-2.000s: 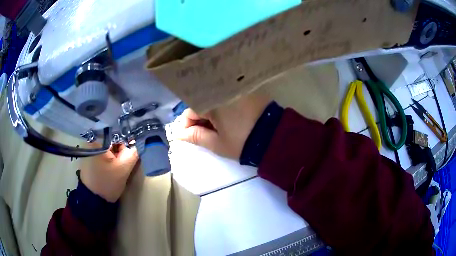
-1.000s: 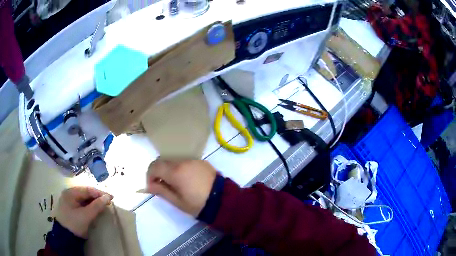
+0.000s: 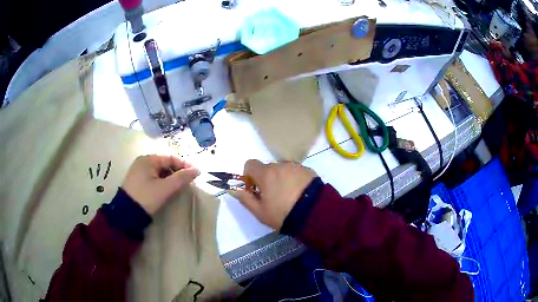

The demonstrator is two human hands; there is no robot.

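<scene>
My left hand (image 3: 158, 181) pinches the edge of the beige fabric panel (image 3: 56, 171), just in front of the needle area. The panel has dark printed marks and spreads over the left side and down the front. My right hand (image 3: 276, 190) holds orange-handled thread snips (image 3: 226, 180), their dark blades apart and pointing left at my left fingertips. The blade tips are close to the fingertips; whether they touch a thread cannot be told. The white sewing machine head (image 3: 138, 94) stands behind my left hand.
Scissors with yellow and green handles (image 3: 344, 131) lie right of a small beige fabric piece (image 3: 289, 118). A brown cardboard strip (image 3: 301, 56) crosses the machine arm. A ruler strip (image 3: 259, 258) runs along the table's front edge. A blue surface (image 3: 501, 218) with white scraps is at right.
The snips have left the table and are in my right hand, near my left fingertips. My left hand still pinches the fabric. The view has shifted, showing more of the panel at left.
</scene>
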